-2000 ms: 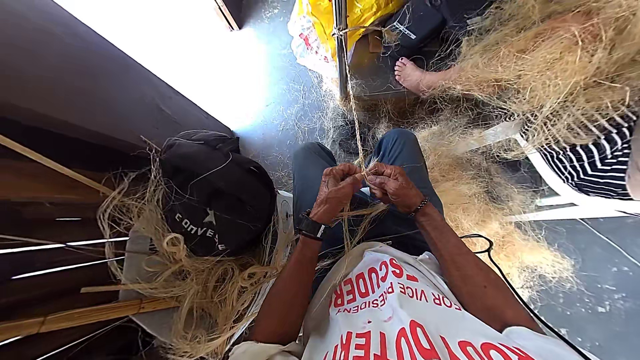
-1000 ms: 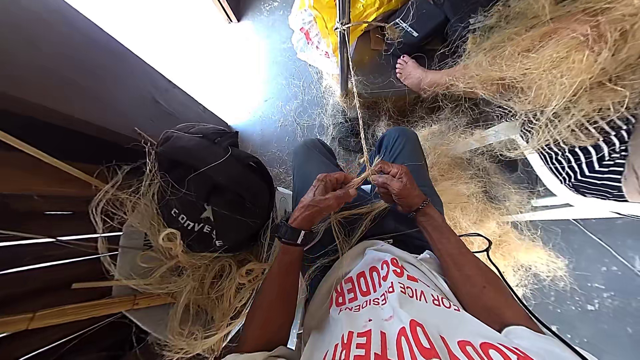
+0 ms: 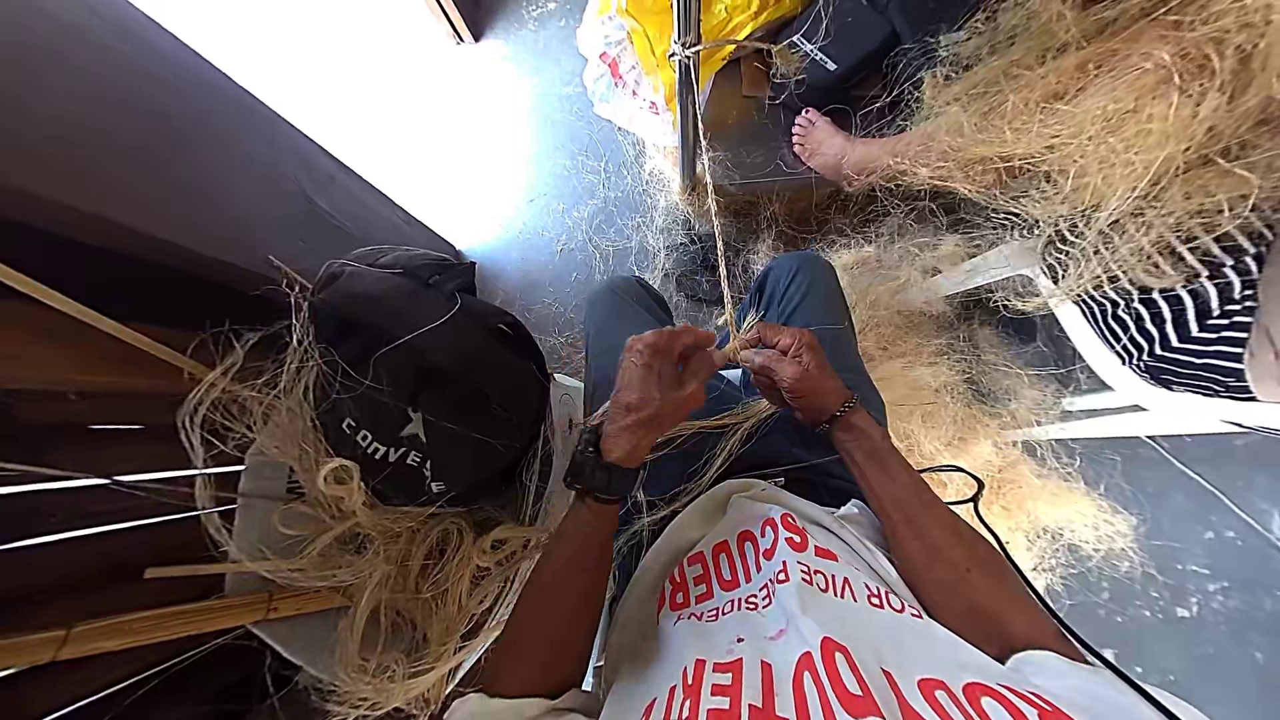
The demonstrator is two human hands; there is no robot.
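A thin twisted cord of pale plant fibre [image 3: 718,225] runs from a metal post [image 3: 687,100] down to my hands above my knees. My left hand [image 3: 660,385], with a black watch at its wrist, pinches fibres at the cord's lower end. Close beside it, my right hand [image 3: 795,372] grips the same end between thumb and fingers; a beaded bracelet circles that wrist. Loose fibre strands [image 3: 715,440] hang below both hands across my lap. The exact hold of the fingertips is partly hidden by the fingers and fibres.
A black Converse backpack [image 3: 430,375] and coiled loose fibres [image 3: 390,580] lie on a chair at the left. Another person's bare foot [image 3: 825,148] shows near a large heap of fibre [image 3: 1110,110] at the upper right. A black cable [image 3: 1010,560] passes my right forearm.
My left hand's pose at the cord's end has changed, with its fingers now more bent. My right hand stays at nearly the same spot.
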